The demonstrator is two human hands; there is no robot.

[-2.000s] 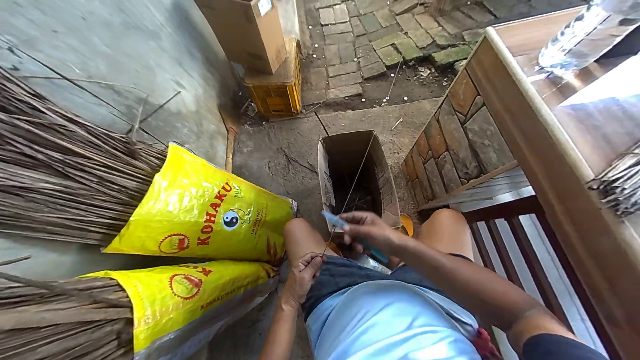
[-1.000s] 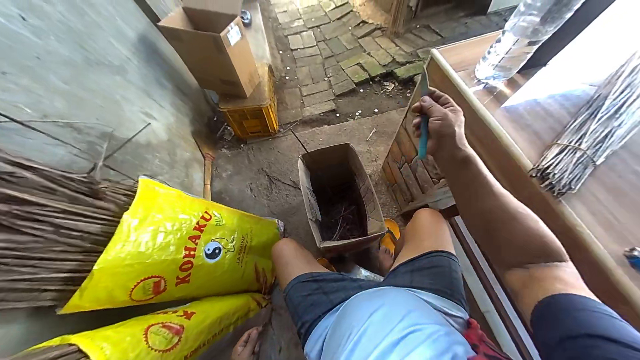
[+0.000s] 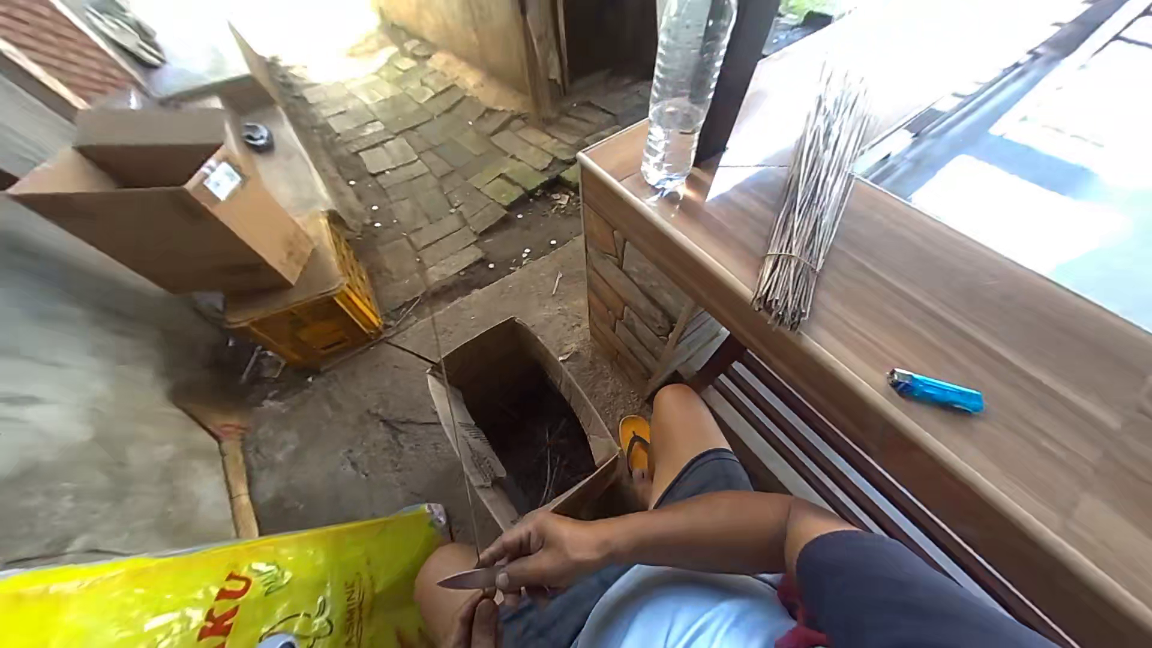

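My right hand is closed on a small knife, its blade pointing left above my lap. Just below the blade, my left hand pinches the lower end of a long thin stick, which rises over the open cardboard box on the ground. Dark thin scraps lie inside that box. On the wooden counter at the right rest a tied bundle of thin sticks and a blue lighter.
A clear plastic bottle stands at the counter's corner. An empty-looking carton sits on a yellow crate at the left. A yellow sack lies at lower left, near a broom. Slats of a bench run beside my leg.
My right hand has come down from beside the counter's edge to my lap with the knife. My left hand has come in beside it, holding a stick. The view has swung to the right.
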